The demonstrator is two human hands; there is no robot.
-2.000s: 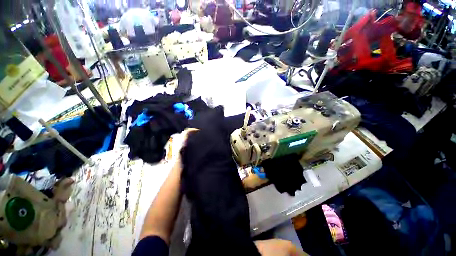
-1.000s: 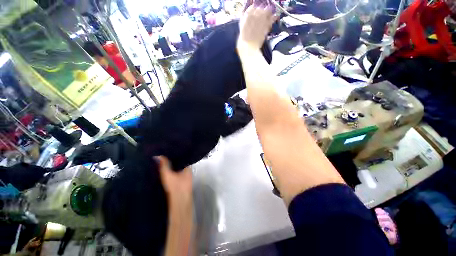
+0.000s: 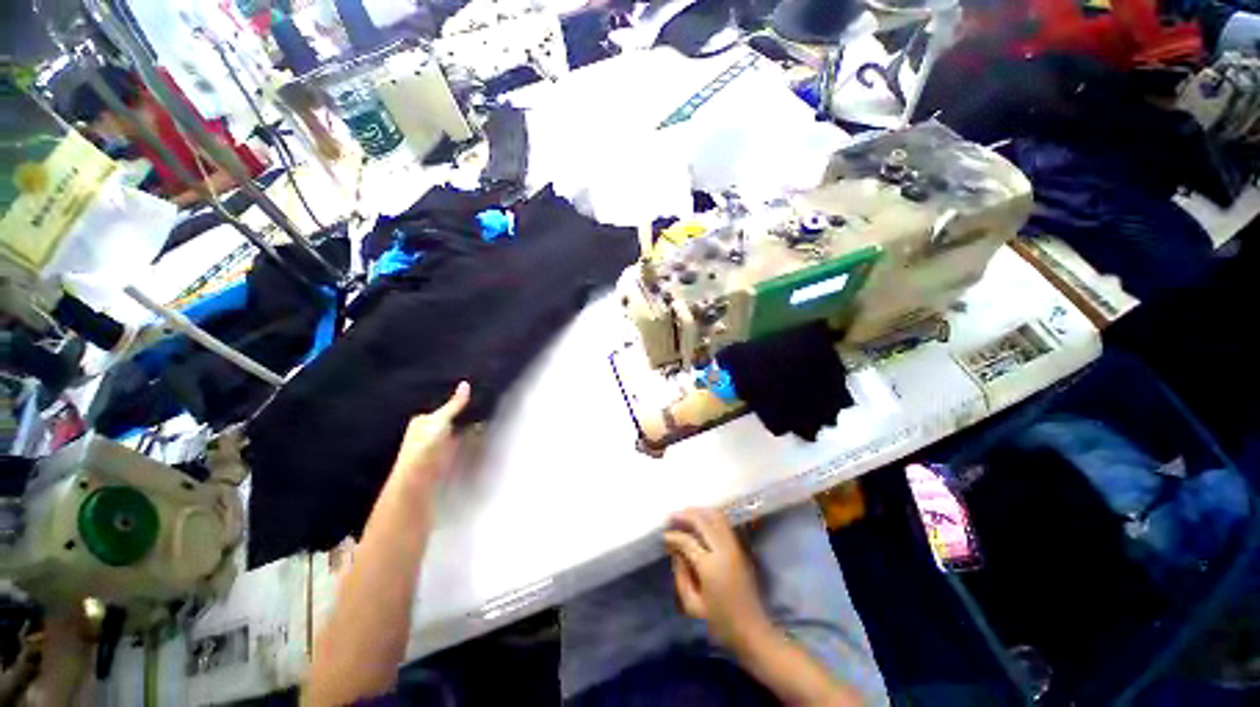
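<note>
A large black garment body (image 3: 428, 325) lies spread on the white table, left of the sewing machine (image 3: 815, 249). My left hand (image 3: 431, 449) rests at its near right edge, thumb raised; whether it grips the cloth cannot be told. My right hand (image 3: 708, 559) is at the table's front edge, fingers curled, with no cloth visible in it. A black cloth bundle (image 3: 795, 380) sits on the machine bed beside the bright blue piece (image 3: 714, 383) at the needle area. Bright blue knots (image 3: 495, 223) show on the black cloth at the back.
A neighbouring machine with a green handwheel (image 3: 119, 525) stands at the left. A dark bin with a blue rim (image 3: 326, 325) is behind it. At the lower right, a large crate (image 3: 988, 628) holds black pieces and a blue bag (image 3: 1092, 463), with a lit smartphone (image 3: 944, 518) near its edge.
The black garment, lifted and blocking the table a second ago, now lies flat on the left. My right hand has come down from the back to the front edge. The view has shifted.
</note>
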